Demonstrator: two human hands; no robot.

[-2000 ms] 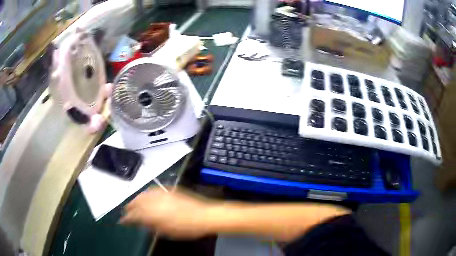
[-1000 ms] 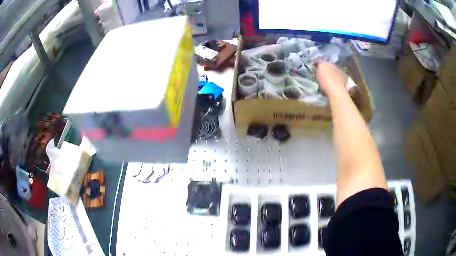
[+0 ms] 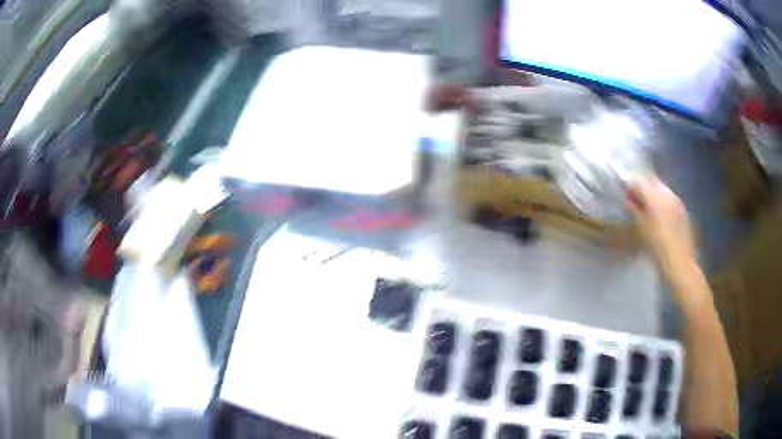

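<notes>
My right hand (image 3: 658,210) is at the right, blurred, closed on a clear plastic bag (image 3: 604,163) with white contents. It holds the bag over the right front part of the brown cardboard box (image 3: 514,190), which has white pieces inside. My left hand is not in the picture. The bag hides part of the box.
A white blister tray (image 3: 502,384) of black devices lies in front of the box. A small dark square block (image 3: 393,303) sits left of it. A stack with a white top (image 3: 330,120) stands left of the box. The monitor (image 3: 617,43) is behind.
My right hand has come out of the box and moved right with the plastic bag in it. The view has swung, so the stack and tray appear shifted to the right.
</notes>
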